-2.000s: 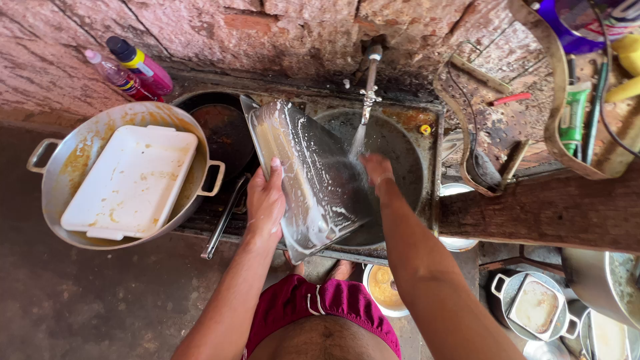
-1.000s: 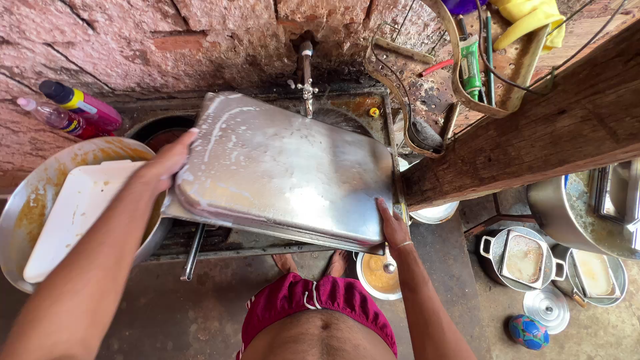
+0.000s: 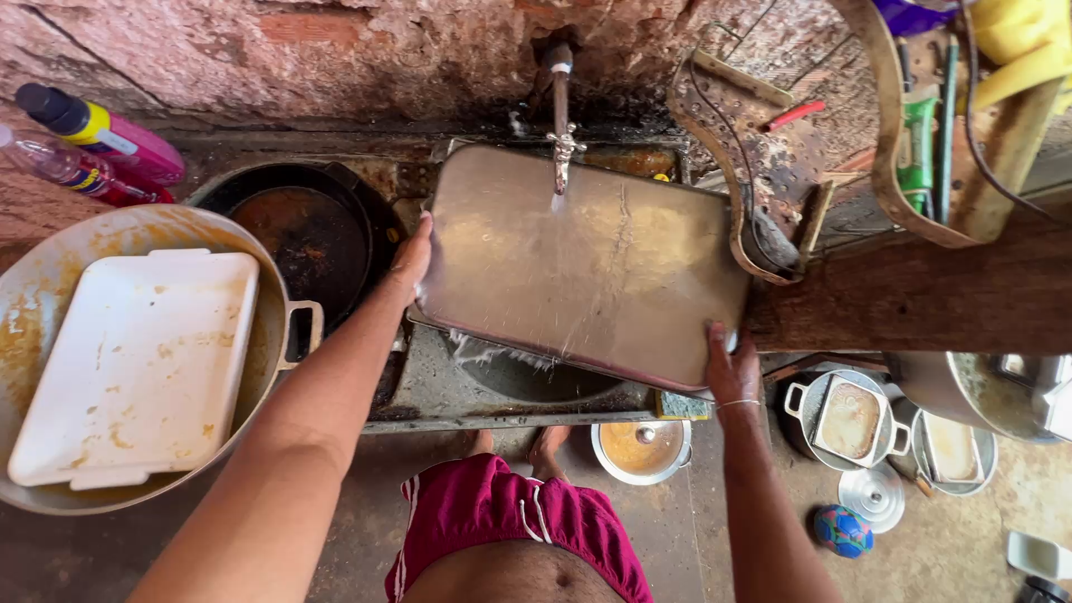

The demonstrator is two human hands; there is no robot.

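Both my hands hold a rectangular metal baking pan [image 3: 578, 268], its flat underside facing up, over the sink basin [image 3: 536, 377]. My left hand [image 3: 412, 260] grips its left edge, and my right hand [image 3: 734, 368] grips the lower right corner; the fingers beneath are hidden. Water from the wall faucet [image 3: 561, 142] runs onto the pan and drips off its lower edge. Beneath the pan's lower right edge, a sponge [image 3: 682, 405] lies on the sink rim. Left of my left hand sits a black frying pan [image 3: 306, 243].
At left, a large metal pot [image 3: 283, 276] holds a stained white dish [image 3: 159, 360], with bottles [image 3: 126, 151] behind. A wooden beam [image 3: 913, 310] and a bent metal strip [image 3: 888, 126] flank the right side. Several pots [image 3: 846, 419], a lid [image 3: 871, 498] and a ball [image 3: 843, 530] are lower right.
The pan was tilted upright two seconds ago. It has since been turned underside up and now lies under the faucet's stream, with both hands at its edges.
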